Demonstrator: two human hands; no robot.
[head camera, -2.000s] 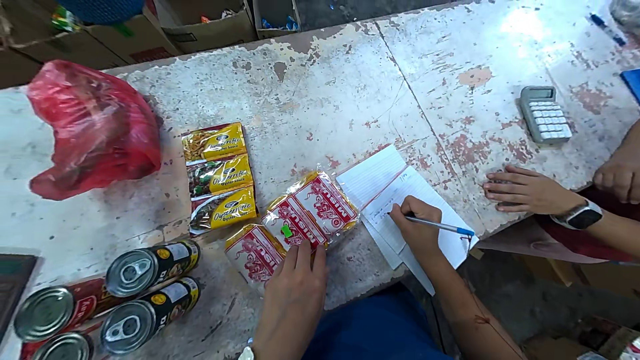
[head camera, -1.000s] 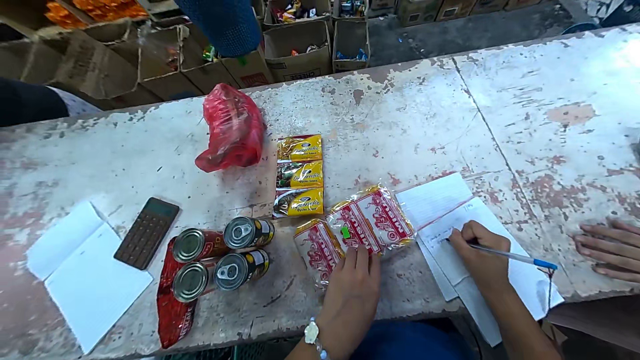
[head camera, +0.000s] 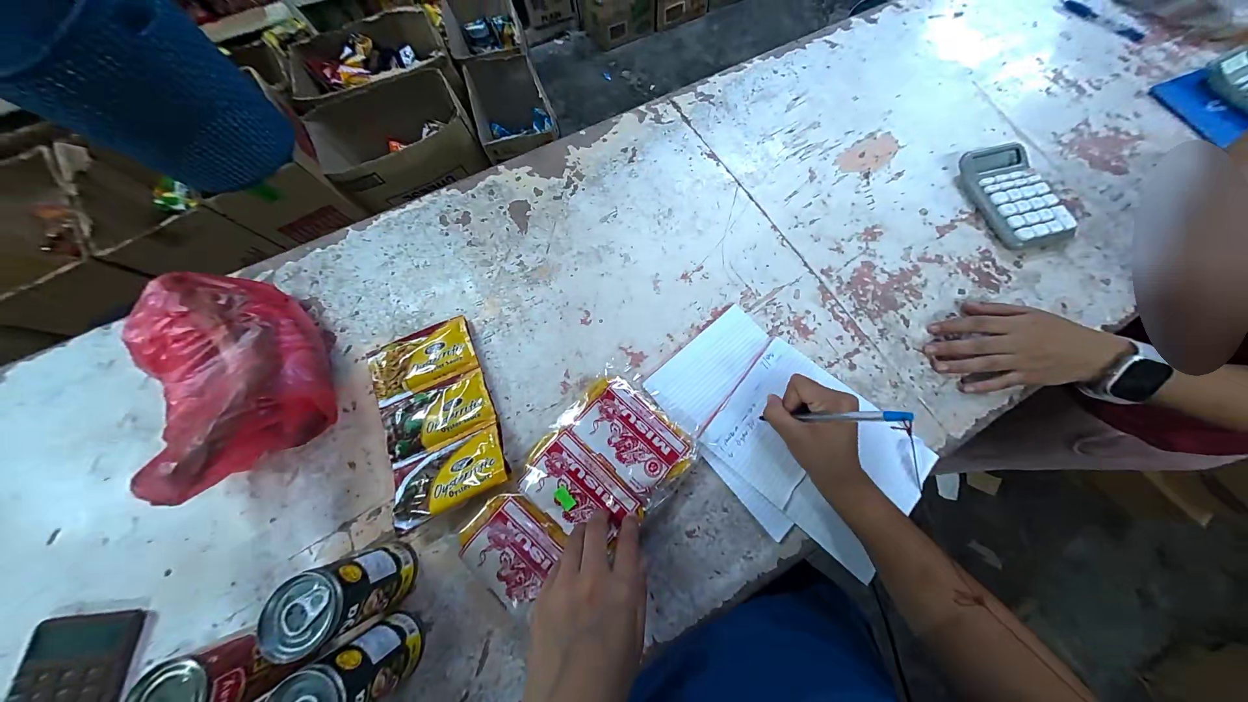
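My right hand (head camera: 817, 429) grips a blue ballpoint pen (head camera: 858, 416), its tip on a handwritten sheet of lined paper (head camera: 760, 395). Beneath my left hand's (head camera: 595, 595) fingertips is the lower edge of red-and-white noodle packets (head camera: 585, 473) in clear wrap, one bearing a green sticker. Left of them lies a strip of yellow seasoning sachets (head camera: 439, 419). Several food cans (head camera: 302, 609) lie or stand at the lower left, beside a dark calculator (head camera: 78, 653). A crumpled red plastic bag (head camera: 234, 380) sits farther left.
A co-worker's hand (head camera: 1014, 346), with a smartwatch, rests flat on the worn counter (head camera: 585, 234) at the right. A light grey calculator (head camera: 1017, 195) lies above it. Cardboard boxes (head camera: 400, 127) of packets stand beyond the counter. A blue plastic basket (head camera: 146, 88) shows at the upper left.
The view has shifted between frames. The blue basket shows lower and larger than one second ago. My left hand stays at the noodle packets and my right hand keeps the pen on the paper.
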